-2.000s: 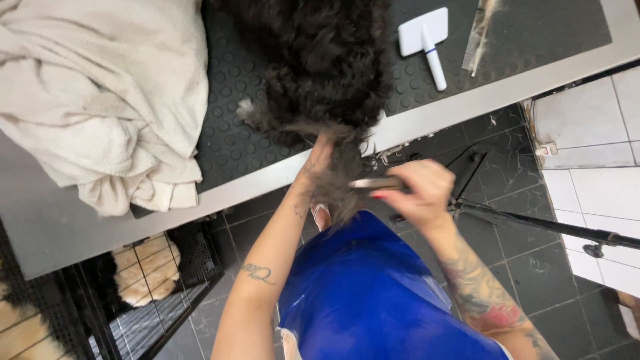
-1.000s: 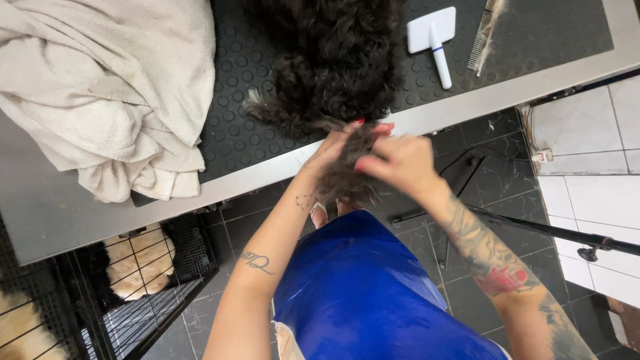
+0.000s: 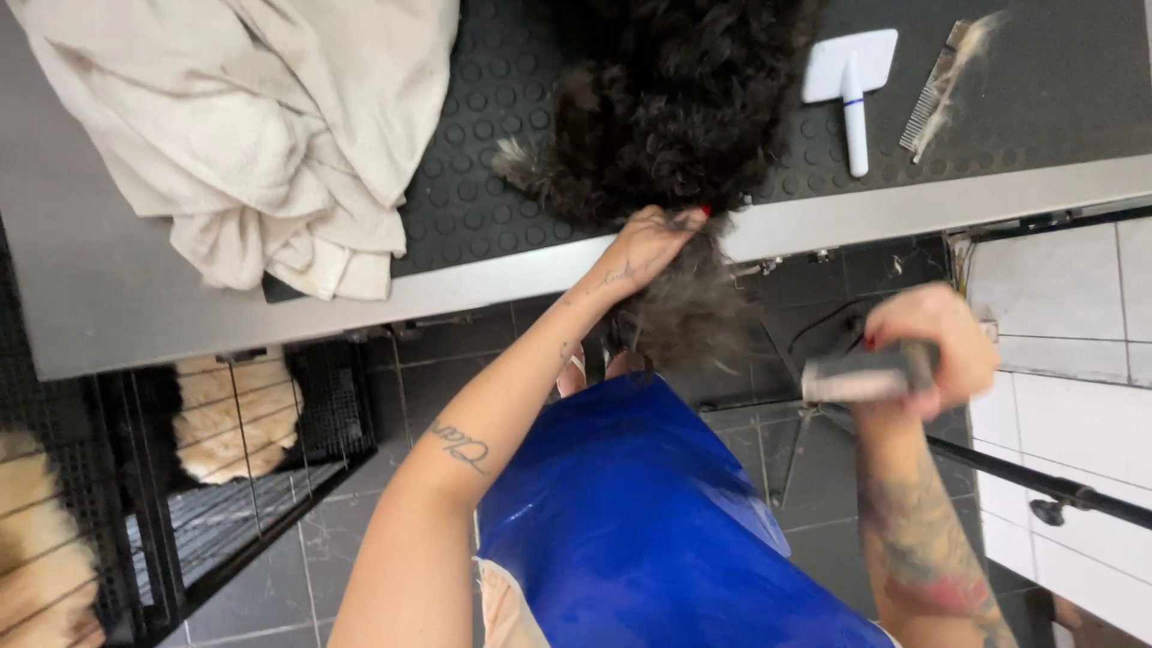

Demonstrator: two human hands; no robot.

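Observation:
A black, curly-coated dog (image 3: pixel 684 108) is on the grooming table, its head out of view. My left hand (image 3: pixel 661 236) is closed on its tail near the base, at the table's front edge. Long greyish-brown tail hair (image 3: pixel 697 310) hangs past the edge, above my blue apron (image 3: pixel 630 504). Off to the right and apart from the tail, my right hand (image 3: pixel 936 346) grips a grooming tool (image 3: pixel 855 378), blurred, its exact kind unclear. A white slicker brush (image 3: pixel 855 108) and a metal comb (image 3: pixel 931 99) with pale hair on it lie right of the dog.
A crumpled cream towel (image 3: pixel 261 117) covers the table's left part. The table's metal rim (image 3: pixel 504 270) runs across in front of me. Below left, light-furred animals are behind the bars of black wire crates (image 3: pixel 243 522). A black stand pole (image 3: pixel 1008 477) crosses low on the right.
My right hand was at the tail hair beside my left hand a second ago; it has moved right, away from it, with the tool. My left hand stays at the tail.

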